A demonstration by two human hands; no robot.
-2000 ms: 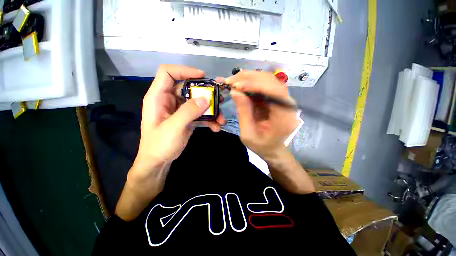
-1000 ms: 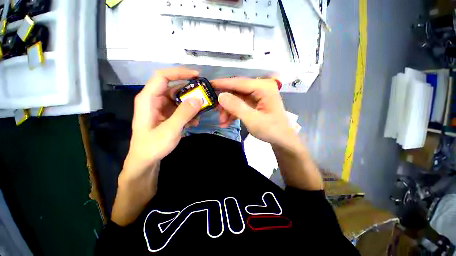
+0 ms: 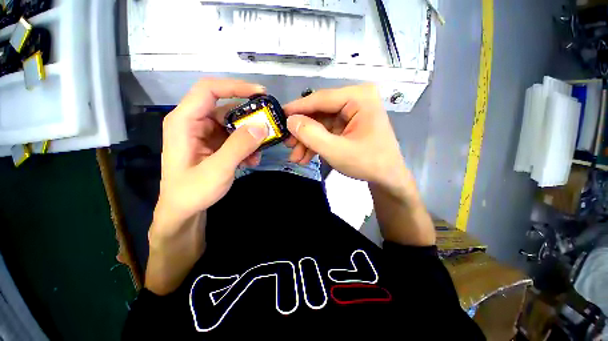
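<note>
A black rounded-square housing [image 3: 283, 122] is held up in front of my torso, tilted, with its open side up. A silver-white battery [image 3: 247, 124] with yellow edges sits in it. My left hand [image 3: 205, 148] holds the housing from the left, thumb on the battery and fingers around the far and under sides. My right hand [image 3: 347, 133] has its thumb and index finger at the housing's right edge. Whether those fingertips pinch a tiny part is hidden. Black tweezers [image 3: 387, 32] lie on the white bench.
The white equipment bench [image 3: 180, 63] with a slotted metal block [image 3: 283, 36] is ahead. A white blister tray [image 3: 100, 86] with yellow-edged batteries is at left, above a green surface. Cardboard boxes [image 3: 490, 283] are at lower right. A yellow floor line [image 3: 477, 120] runs at right.
The tweezers left my right hand and now lie on the bench. My right fingertips moved to the housing's right edge. The housing is turned, and both hands have shifted slightly left since one second ago.
</note>
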